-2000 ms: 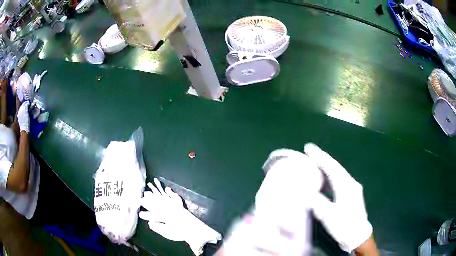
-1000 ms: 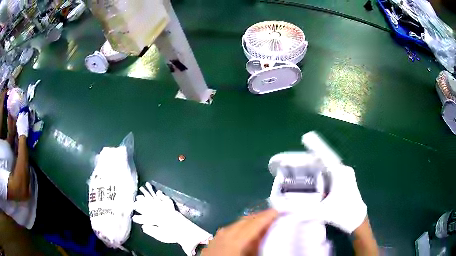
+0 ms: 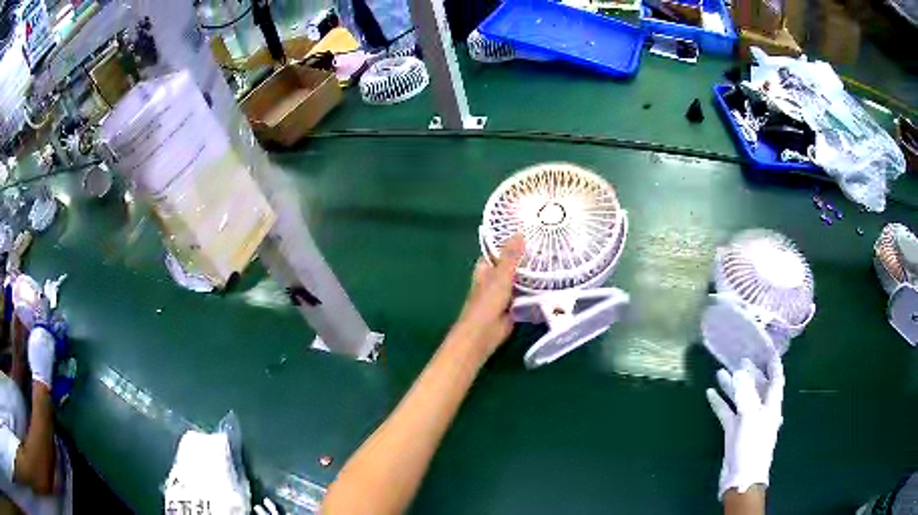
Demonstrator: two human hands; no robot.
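My bare left hand (image 3: 493, 302) is on the near left rim of a white clip fan (image 3: 554, 226), thumb over the round grille. Its clip base (image 3: 577, 327) shows two jaws spread apart. My right hand, in a white knit glove (image 3: 748, 422), is at the clip base (image 3: 737, 335) of a second white fan (image 3: 765, 277), standing to the right. The palm side of the glove and its grip are partly hidden. Both fans are on the glossy green surface (image 3: 483, 433).
A white post (image 3: 322, 302) with hanging papers (image 3: 191, 181) stands left. A blue tray (image 3: 740, 126) with black parts and plastic bags is far right. Another fan (image 3: 896, 256) is at the right edge. A glove bag (image 3: 206, 478) is near left; a worker's gloved hand (image 3: 40, 354) is far left.
The view has tilted up. My left hand has moved forward to the middle fan. My right hand has moved right and forward; the fan I was handling now stands on the surface there.
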